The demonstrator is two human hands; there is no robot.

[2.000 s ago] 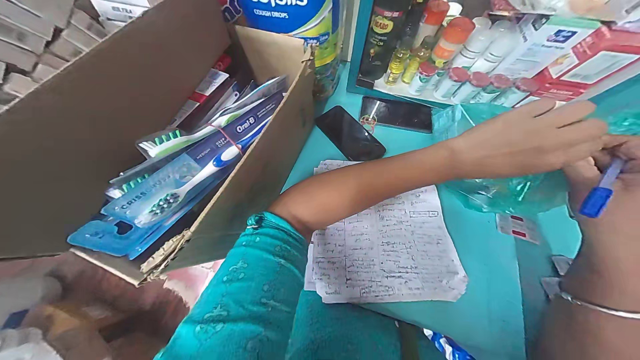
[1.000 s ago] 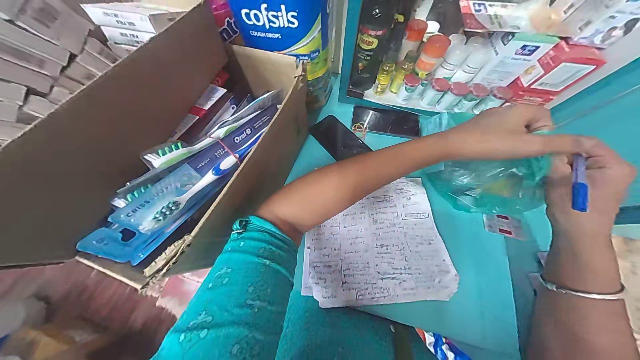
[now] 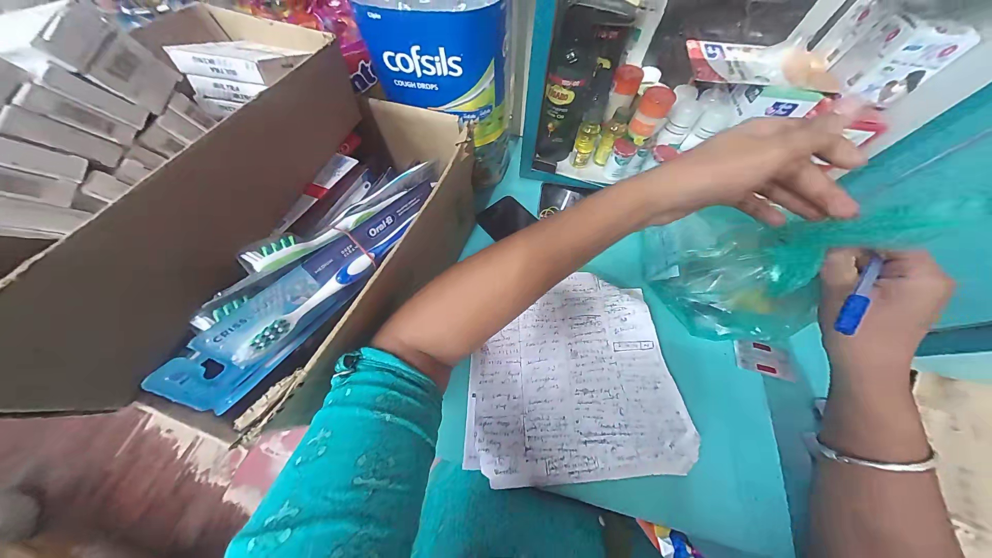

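Note:
On the teal counter lies a green translucent plastic bag (image 3: 728,287), its gathered top stretched to the right between my hands. My left hand (image 3: 783,167) is over the neck of the bag, fingers spread and slightly blurred; whether it touches the plastic is unclear. Below the neck, my right hand (image 3: 887,302) is closed around a blue-capped pen (image 3: 856,302) and sits against the bag's right side. Some yellowish content shows through the plastic. Handwritten paper sheets (image 3: 581,387) lie under my left forearm. A small card or blister strip (image 3: 765,360) rests just below the bag.
A cardboard box (image 3: 178,240) of packaged toothbrushes (image 3: 310,287) stands at left, beside stacked small cartons (image 3: 70,132). Behind are a large cough drops jar (image 3: 442,70) and a teal-framed case with bottles (image 3: 651,108). A dark phone (image 3: 508,219) lies near the case.
My left hand, closed near the bag's top a second ago, has its fingers spread now. The right hand has stayed near the bag with the pen. The bag's top now extends out to the right.

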